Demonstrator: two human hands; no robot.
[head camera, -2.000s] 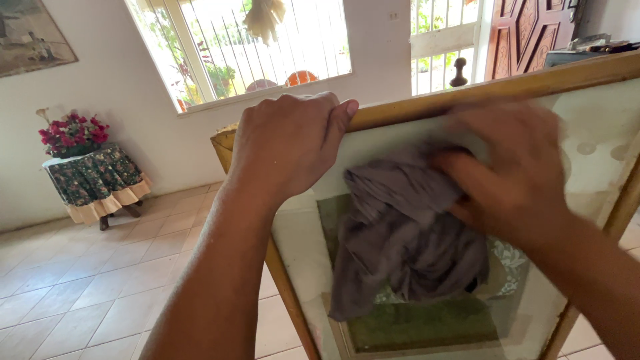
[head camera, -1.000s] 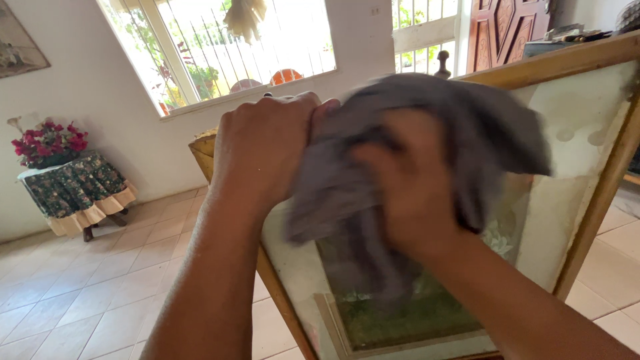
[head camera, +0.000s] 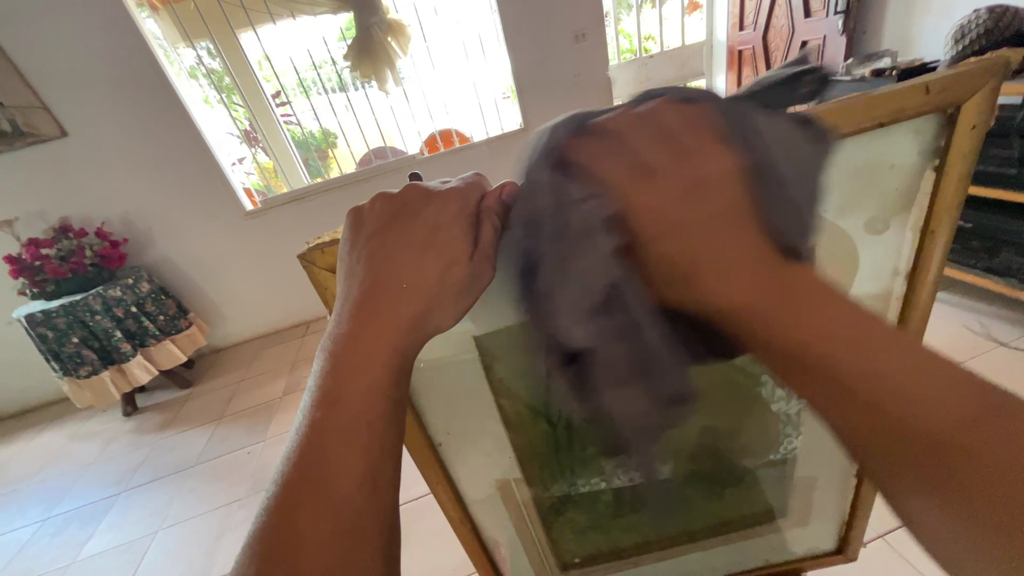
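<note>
A large picture with a gold-coloured frame (head camera: 932, 232) and a glass front (head camera: 456, 400) stands tilted before me. My left hand (head camera: 420, 248) grips the frame's top edge near its left corner. In my right hand (head camera: 680, 200) is a crumpled dark grey cloth (head camera: 592, 320), blurred by motion, lying over the upper part of the glass and the top edge, just right of my left hand. Behind the glass, a green picture (head camera: 664, 520) sits inside a pale mat with stains at the upper right. The cloth hides the middle of the top edge.
At the left stands a small table with a floral tablecloth (head camera: 104, 328), bearing pink flowers (head camera: 68, 256). A barred window (head camera: 336, 88) and a carved wooden door (head camera: 780, 40) are behind. Dark shelves (head camera: 988, 232) stand at the right. The floor is tiled (head camera: 160, 480).
Two seconds ago the cloth hung lower over the middle of the glass; it has since moved up to the top edge with my right hand. My left hand keeps its grip on the frame.
</note>
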